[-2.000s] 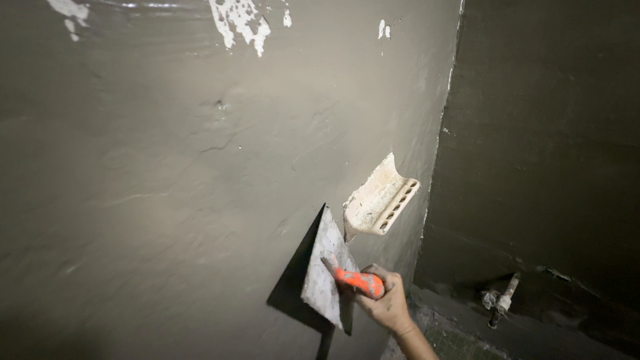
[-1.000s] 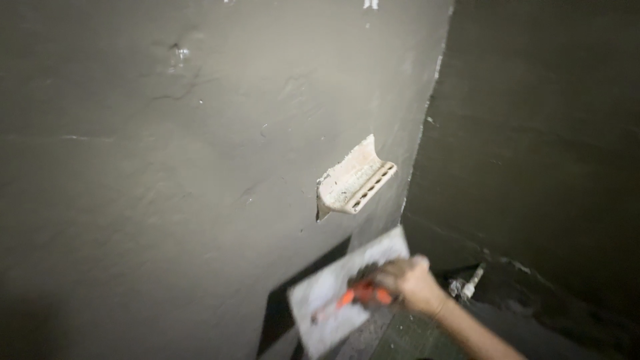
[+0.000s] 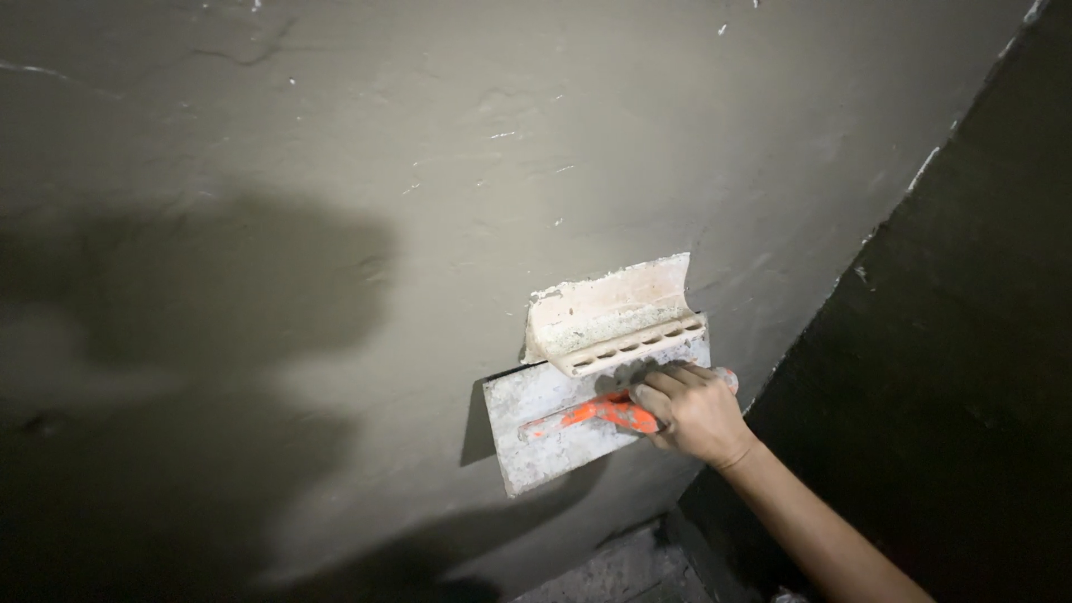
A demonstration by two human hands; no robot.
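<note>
My right hand [image 3: 693,410] grips the orange handle of a rectangular plastering trowel [image 3: 544,469]. The trowel's metal blade lies close to the grey plastered wall [image 3: 402,285], its upper edge just beneath a cream soap dish [image 3: 615,306] fixed to the wall. Slots run along the dish's front lip, and its edges are rough and spattered. Whether the blade touches the wall cannot be told. My left hand is out of the picture.
On the right, a darker wall [image 3: 946,360] meets the plastered one at a corner with a rough whitish line. Below lies a patch of grey floor [image 3: 620,574]. Broad shadows fall across the left of the wall.
The trowel, earlier below the soap dish and tilted steeply, has come up against the dish's underside and lies flatter across the wall. My right hand keeps its hold. The view has moved closer.
</note>
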